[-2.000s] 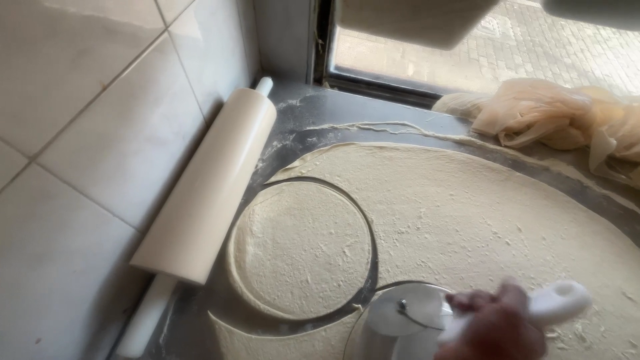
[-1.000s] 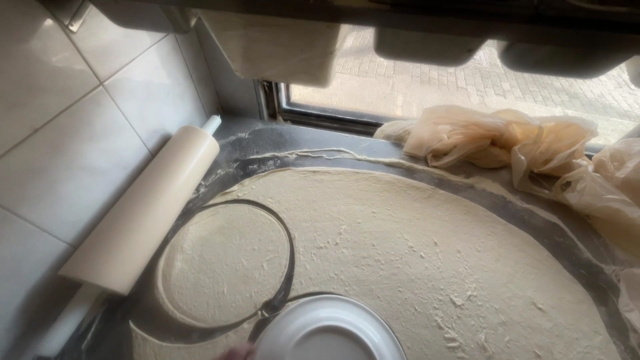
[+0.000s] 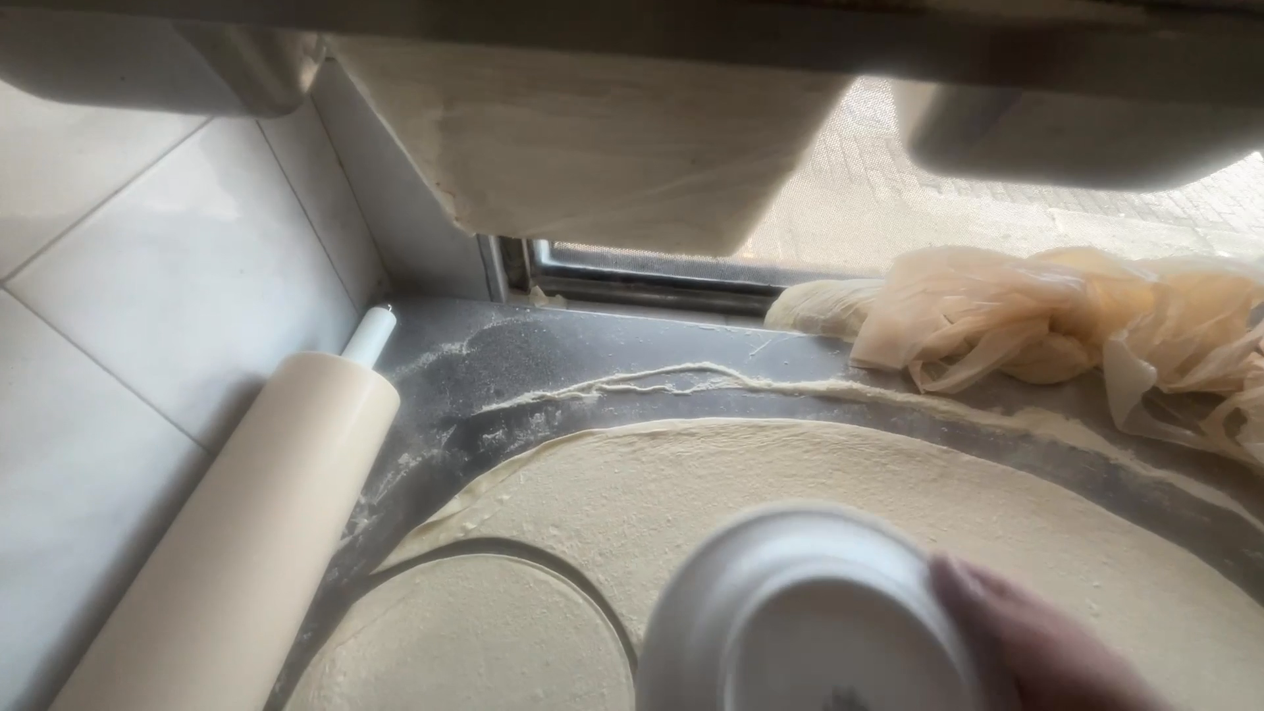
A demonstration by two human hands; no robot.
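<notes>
My right hand [image 3: 1047, 642] grips the right rim of an upside-down white plate [image 3: 681, 632], which is over the rolled-out sheet of dough [image 3: 770, 459]. Whether the plate touches the dough cannot be told. To the plate's left lies a cut round of dough [image 3: 474, 632], with a dark gap along its upper and right edge. The lower parts of plate and round are cut off by the frame. My left hand is out of view.
A large rolling pin [image 3: 257, 523] lies along the tiled wall [image 3: 178, 296] at left. Crumpled plastic bags [image 3: 1047, 306] sit at the back right of the floured metal worktop [image 3: 553, 346]. Containers [image 3: 612, 148] hang low overhead before the window. A thin dough strip [image 3: 711, 373] curves behind the sheet.
Two seconds ago a hand held a white-handled tool at the lower right; that tool is no longer in view. The plate now has my right hand at its right rim. The view has shifted.
</notes>
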